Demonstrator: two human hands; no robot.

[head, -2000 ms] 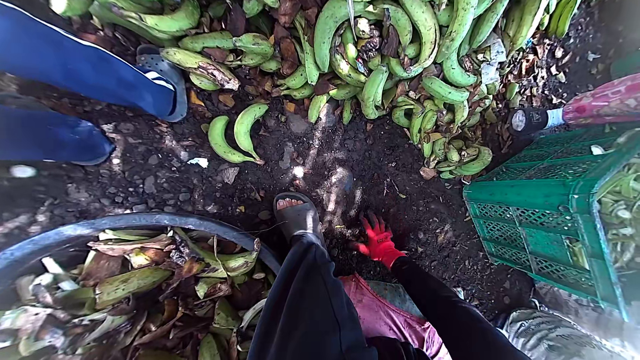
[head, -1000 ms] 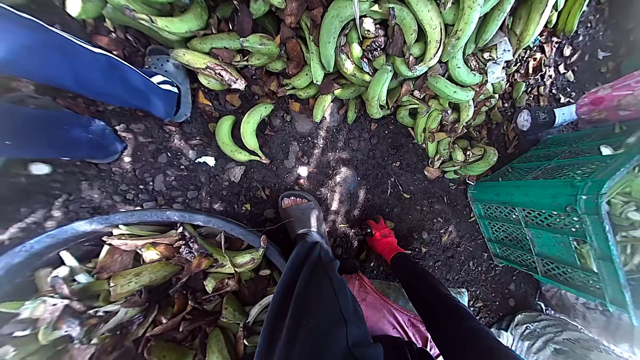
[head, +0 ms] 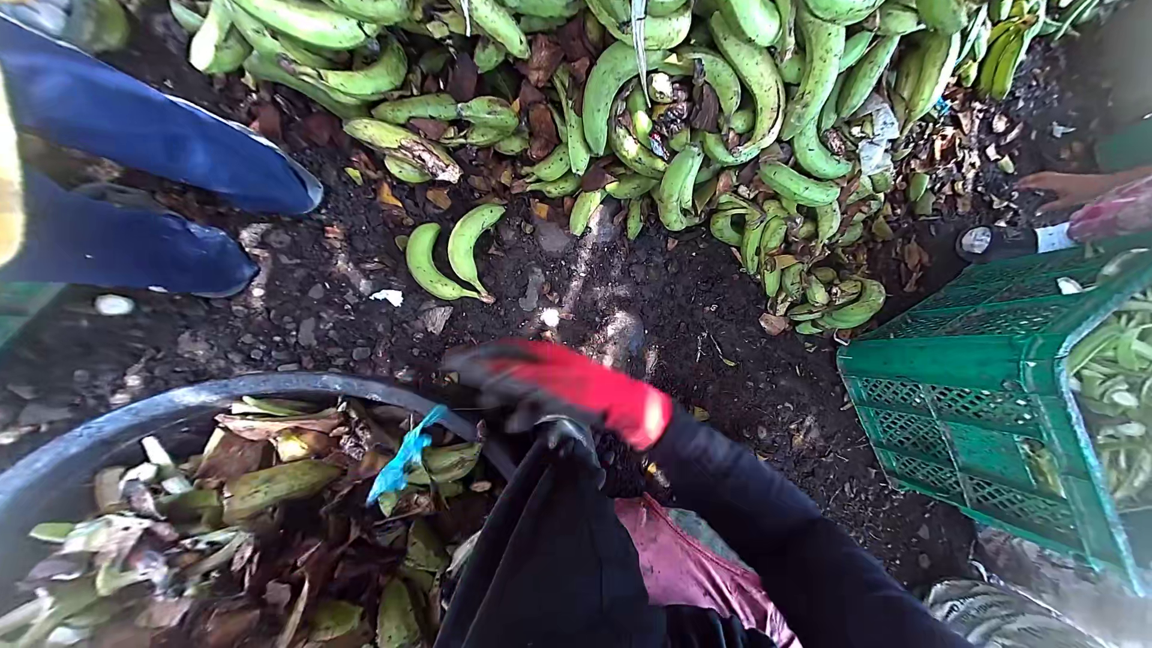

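My right hand (head: pixel 549 382), in a red and dark glove, is blurred above my shoe and knee, beside the rim of a large round tub (head: pixel 315 385). Whether it holds anything cannot be made out. A bright blue scrap (head: pixel 409 454), apparently plastic, is over the peels and plant waste (head: pixel 279 490) of the tub, left of the hand. My left hand is out of view. Two joined green plantains (head: pixel 454 252) lie on the soil beyond the hand. A big heap of green plantains (head: pixel 666 99) spreads across the top.
A green plastic crate (head: pixel 954 387) with pale green pieces inside stands at the right. Behind it are another person's hand (head: pixel 1062 189) and a dark shoe. Another person's blue-trousered legs (head: pixel 180 153) are at the upper left. Pink cloth (head: pixel 693 558) lies beside my leg.
My right hand has moved from the soil at the right of my foot leftward to the tub's rim. The blue scrap now shows over the tub. The person at the left has shifted their legs.
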